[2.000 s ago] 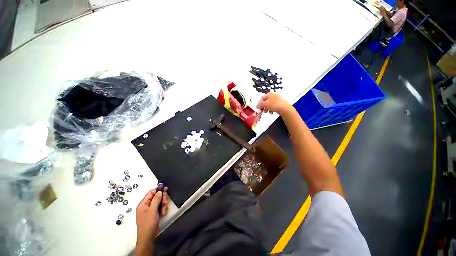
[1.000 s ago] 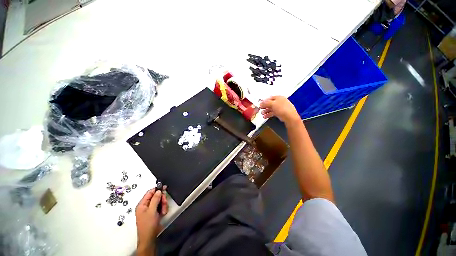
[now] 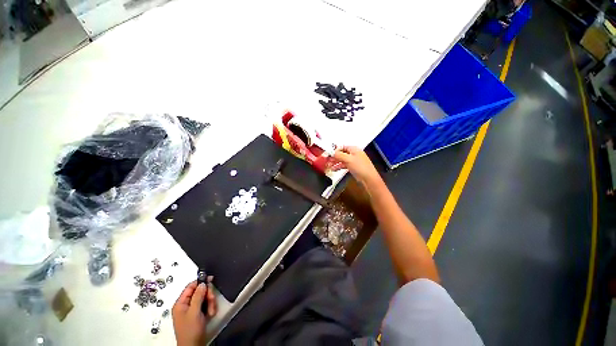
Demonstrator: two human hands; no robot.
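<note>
My left hand is at the table edge by the mat's near left corner, closed around a short black stem held upright. My right hand is at the near right end of the red tape dispenser, fingertips together; whether a bit of tape or anything else is between them is too small to tell. White washers lie heaped on the black mat. A hammer lies on the mat's right side. Metal rings lie scattered left of the mat.
Black stems are piled behind the dispenser. A clear bag of black parts stands at the back left, a smaller bag before it. A tan block lies left. An open box and blue crate are beyond the table edge.
The view has shifted, so the table things sit lower and further left. My right hand stays by the dispenser, its fingers now closer to it. My left hand still holds the black stem.
</note>
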